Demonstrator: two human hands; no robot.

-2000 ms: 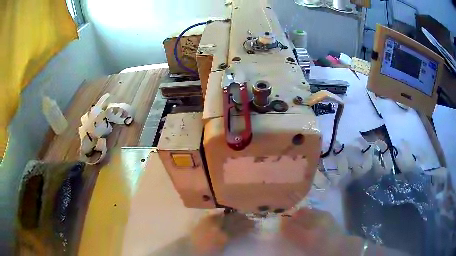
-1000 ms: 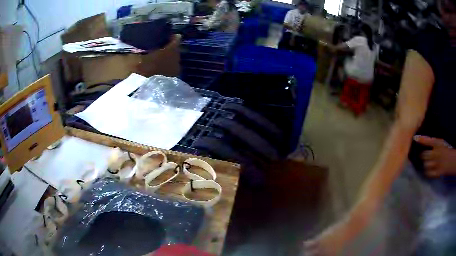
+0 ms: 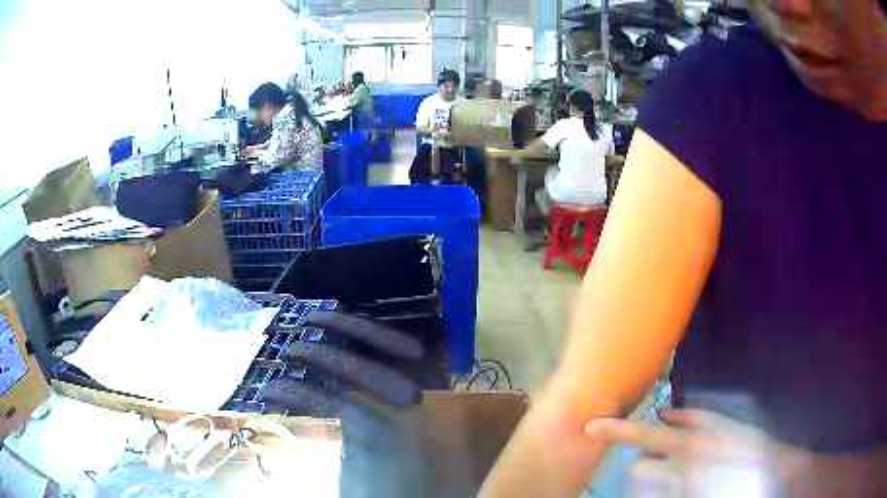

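Another person's outstretched bare arm (image 3: 632, 282) fills the right side and reaches down to the bottom edge. A blurred hand (image 3: 681, 443) with an extended finger touches or nearly touches its forearm; it looks like that person's other hand. A pale blurred patch below this hand cannot be made out. White strap loops (image 3: 199, 445) lie on the wooden table at the lower left, partly washed out by glare. Neither of my own hands can be made out in the picture.
A control screen (image 3: 12, 365) is cut off at the left edge. White sheet and clear plastic (image 3: 170, 336) lie on a blue crate beside dark curved pieces (image 3: 365, 360). Behind are a blue bin (image 3: 399, 209), a red stool (image 3: 574, 233) and several seated people.
The view has swung from the sewing machine to the right and risen toward the room. The other person now stands closer, with a finger at the outstretched forearm. My hands have left the picture.
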